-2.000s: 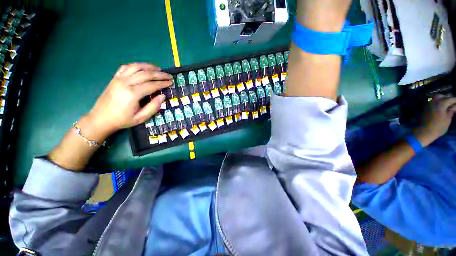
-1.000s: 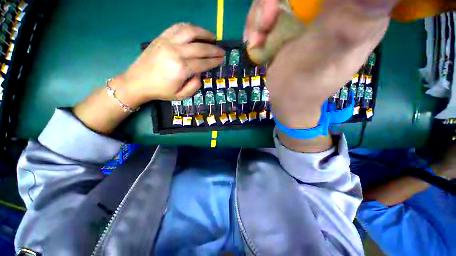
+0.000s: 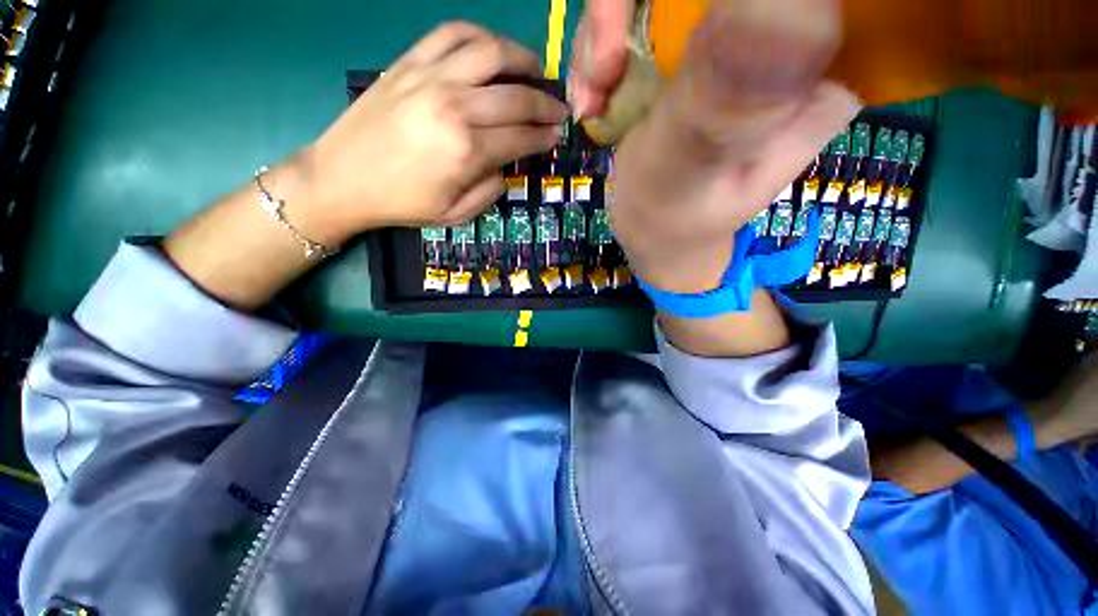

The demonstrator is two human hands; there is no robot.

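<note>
A black tray point(image 3: 400, 267) with two rows of small modules, green boards above orange-and-white ends, lies in front of me. My left hand point(image 3: 452, 132) rests over the tray's upper left, fingertips at a module in the upper row; whether they grip it is hidden. My right hand point(image 3: 735, 144), with a blue wrist strap point(image 3: 710, 297), holds an orange electric screwdriver point(image 3: 963, 51) with a tan wrapped grip point(image 3: 626, 102). It is over the tray's middle, close to my left fingertips. The driver's tip is not clearly visible and the hand covers several modules.
The green mat point(image 3: 181, 132) has a yellow line point(image 3: 555, 42) behind the tray. Another loaded tray shows at the far left edge point(image 3: 17, 46). Pale sheets point(image 3: 1069, 205) lie at the right. A coworker's blue sleeve point(image 3: 963, 542) and arm are at the lower right, with a black cable nearby.
From two seconds ago, my right hand has come back from beyond the tray to over it, with the orange screwdriver. Since one second ago, both hands have shifted only slightly.
</note>
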